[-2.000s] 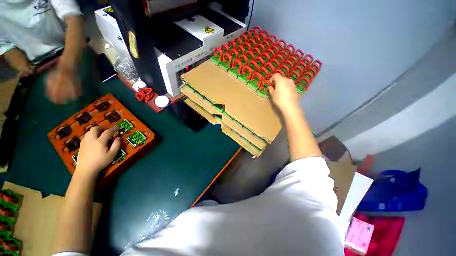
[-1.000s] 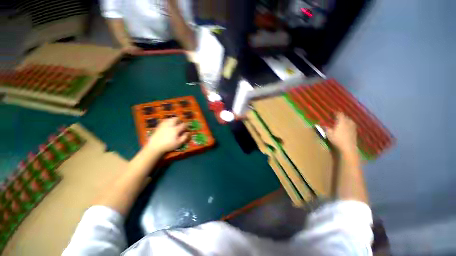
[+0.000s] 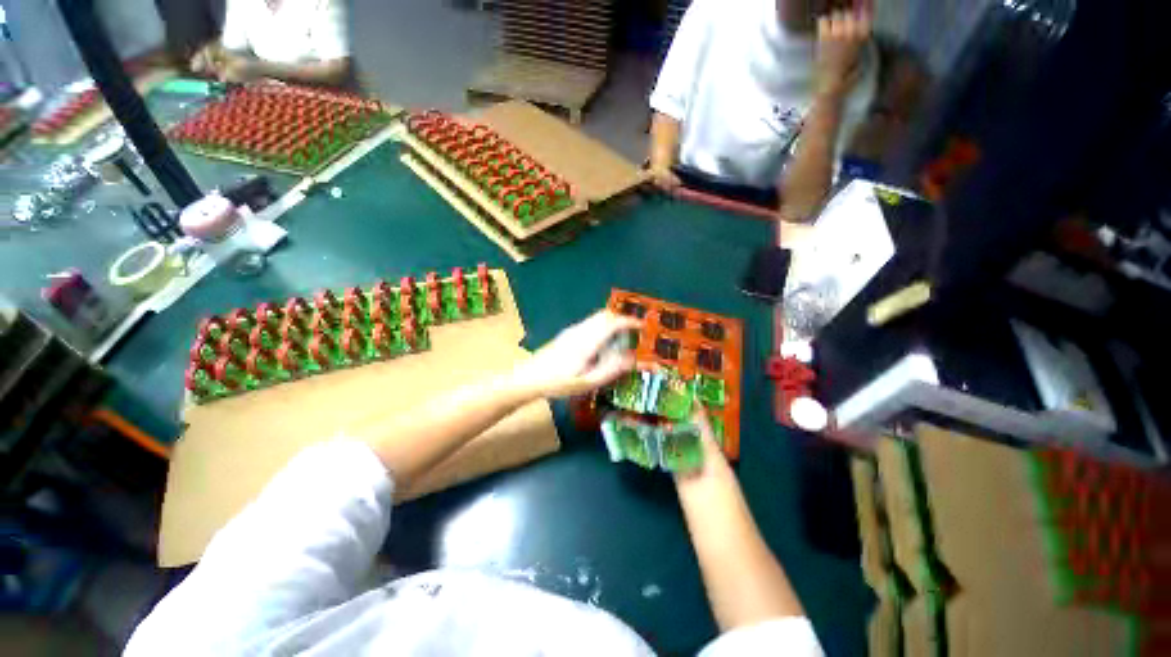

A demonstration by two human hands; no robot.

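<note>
An orange fixture tray lies on the green mat, with dark empty pockets at its far part and a green board in a nearer one. My right hand is at the fixture's near edge and holds several small green circuit boards, blurred. My left hand reaches over the fixture's left side, its fingers beside the green boards. Whether it grips one cannot be told. Left of it, a cardboard sheet carries rows of green boards with red loops.
Stacked cardboard with red-looped boards stands at right, below a white and black machine. A white round piece and red clump lie near it. More loaded sheets and two people are across the bench.
The view has turned left. My right hand has left the looped boards on the right stack and come to the fixture with green boards. My left hand has stayed around the fixture.
</note>
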